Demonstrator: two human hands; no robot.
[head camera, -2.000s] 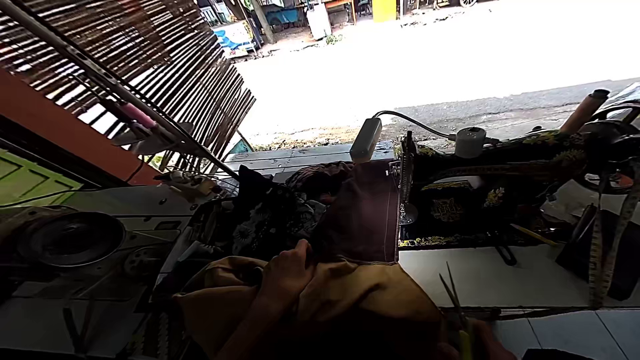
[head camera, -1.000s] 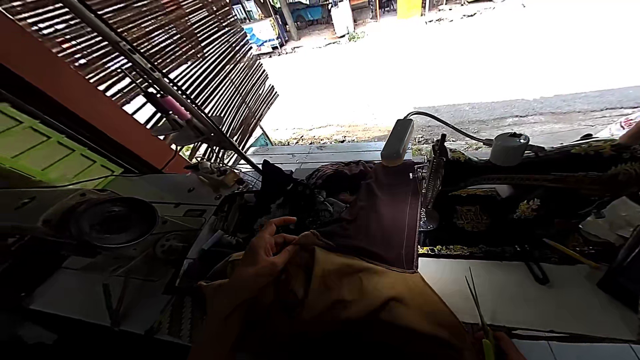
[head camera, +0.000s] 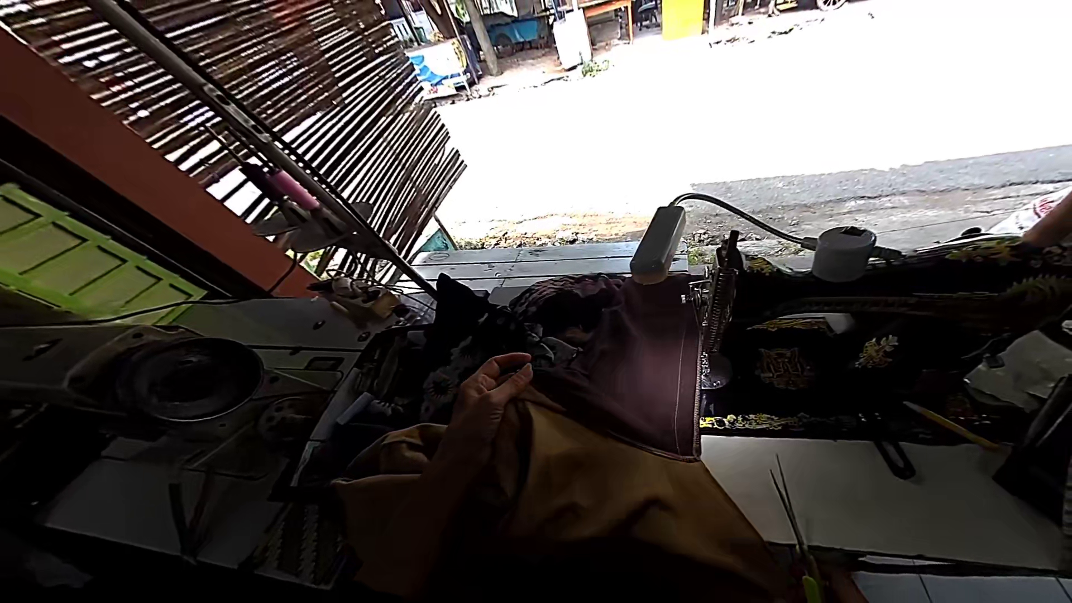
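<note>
My left hand (head camera: 486, 406) rests over brown cloth (head camera: 620, 486), thumb and index finger close together; whether they pinch anything is unclear. Beside it lie dark patterned fabric (head camera: 448, 385) and a maroon fabric piece (head camera: 645, 368) with a stitched edge. That edge lies at the needle end of a black sewing machine (head camera: 796, 360) with floral decoration. At the bottom edge my right hand (head camera: 837, 584), mostly in shadow, holds scissors (head camera: 796, 523) with a yellow-green handle, blades pointing up.
Another sewing machine head (head camera: 188, 377) stands at left. A lamp (head camera: 659, 245) hangs over the maroon fabric, its cable running to a white round fitting (head camera: 844, 253). A pink thread spool (head camera: 293, 190) is at upper left. A dark metal tool (head camera: 894, 456) lies on the white tabletop (head camera: 779, 477).
My left hand's fingers lifted and spread from the cloth, then thumb and index finger came closer together. The scissors stay in my right hand. The view has shifted.
</note>
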